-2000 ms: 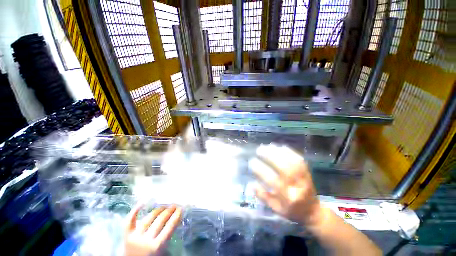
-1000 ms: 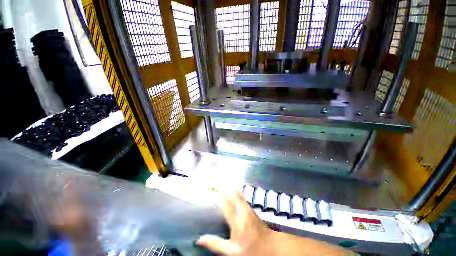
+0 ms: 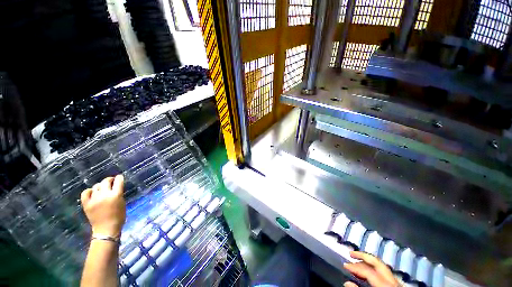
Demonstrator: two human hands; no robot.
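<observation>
A clear blister tray (image 3: 149,151) lies tilted at the left, over a wire rack. My left hand (image 3: 105,207) is closed on the tray near its lower part; the fingertips are hard to make out. White curved shells (image 3: 163,252) lie in rows over blue just below and right of it. More curved shells (image 3: 371,243) stand in a row on the white front ledge (image 3: 280,207). My right hand (image 3: 373,272) is at the bottom edge, partly cut off, fingers apart beside that row. It holds nothing visible.
Loose black parts (image 3: 129,103) lie heaped on a white-covered table behind the tray. The yellow-and-black upright strip (image 3: 219,84) stands at the press opening. The wire rack (image 3: 227,266) is left of the ledge. The thick platen (image 3: 382,115) hangs above the bed.
The view has turned left and down. The clear tray has moved from in front of the press to the rack side. My right hand has moved along the ledge to the shell row.
</observation>
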